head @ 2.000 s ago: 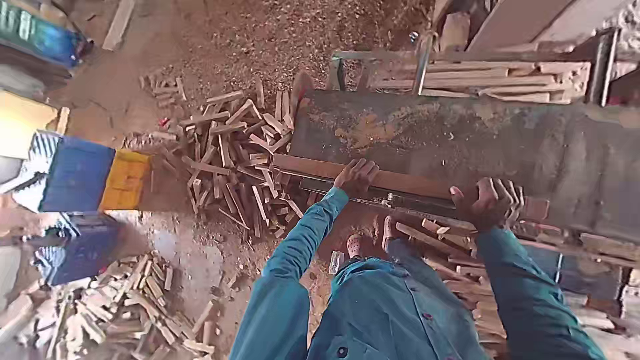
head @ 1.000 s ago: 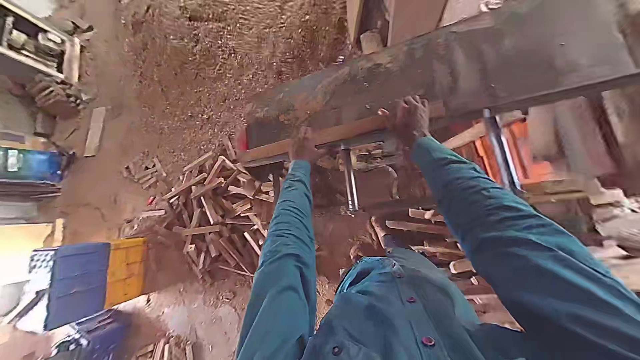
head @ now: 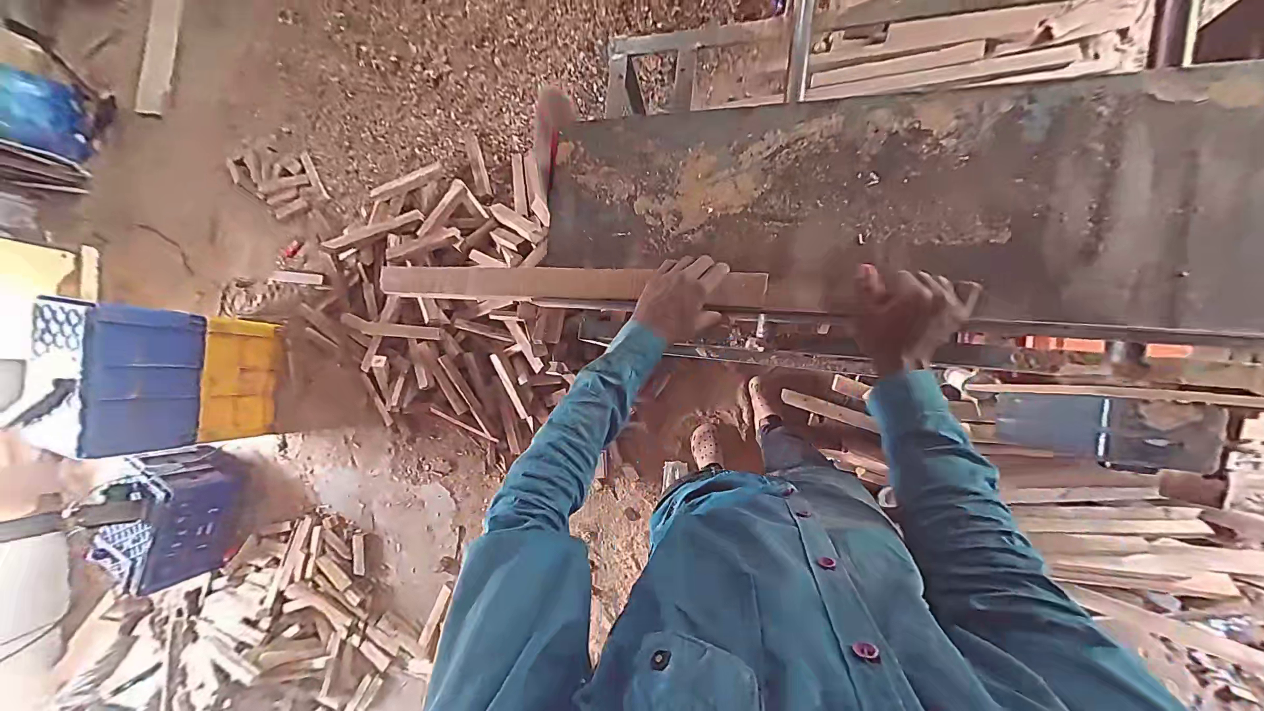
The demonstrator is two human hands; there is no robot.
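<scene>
A long wooden strip (head: 553,283) lies along the near edge of a stained metal machine table (head: 1047,197), its left end jutting past the table. My left hand (head: 681,298) grips that strip near its right end, fingers over the top and thumb at the near side. Behind its right end, roughly in line, is a second wooden piece (head: 810,294). My right hand (head: 910,318) is closed over this one close to its right end; its palm side is hidden. Whether the two pieces touch is unclear.
Short wood offcuts (head: 434,237) are heaped left of the table, with another heap (head: 306,602) at lower left. Blue (head: 143,380) and yellow crates (head: 240,380) stand at the left. Longer wood pieces (head: 1126,523) lie at lower right. A metal frame (head: 681,69) holds boards behind the table.
The strip has moved left along the table edge and now sticks out well beyond the table's left end, over the offcut heap. The view has swung.
</scene>
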